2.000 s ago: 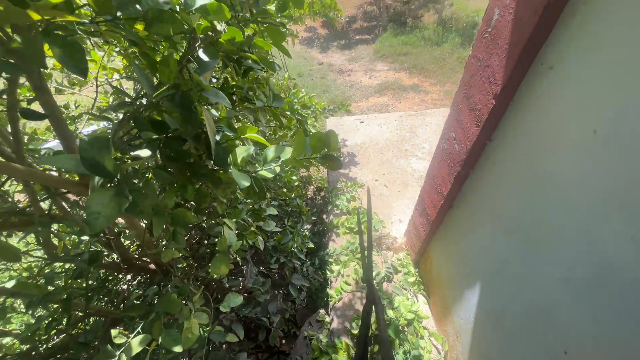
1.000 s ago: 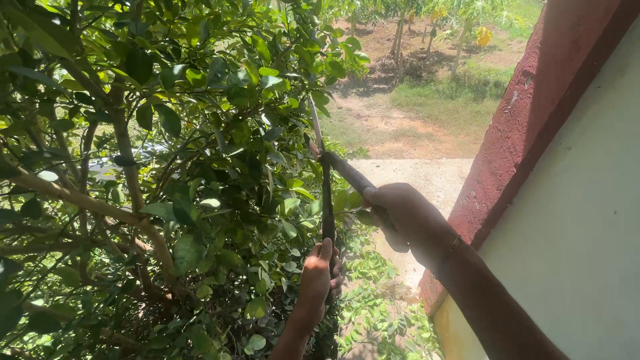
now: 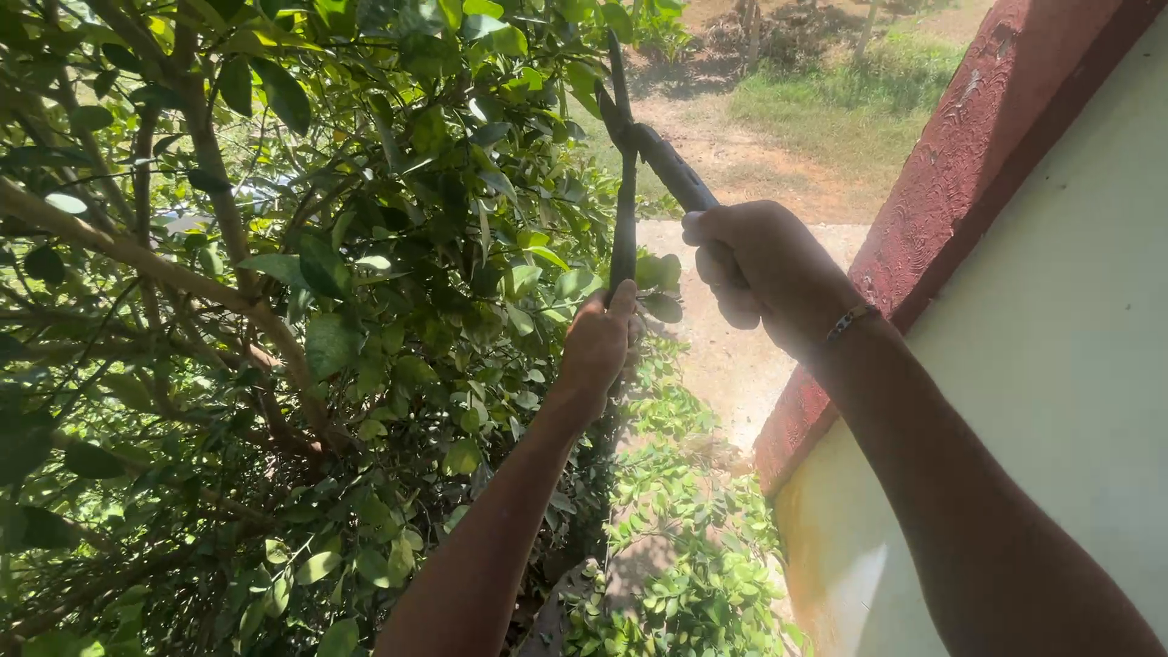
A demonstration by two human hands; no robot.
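Observation:
A pair of hedge shears (image 3: 628,128) points upward at the right edge of a leafy bush (image 3: 438,237), its two blades a little apart near the upper leaves. My left hand (image 3: 598,347) is closed around the lower, near-upright handle, close against the foliage. Around the other handle, which slants down to the right, my right hand (image 3: 753,265) is wrapped, with a bracelet on its wrist. Whether a twig lies between the blades cannot be made out.
A pale wall (image 3: 1031,365) with a red raised edge (image 3: 940,173) stands close to my right arm. Leafy cuttings (image 3: 703,547) lie on the ground between bush and wall. Thick branches (image 3: 119,242) cross the bush at left. A concrete slab (image 3: 730,374) lies beyond.
Two seconds ago only the shears showed, low in the view, without my hands. Since one second ago both hands and the shears stand higher in view, and the view has tilted down.

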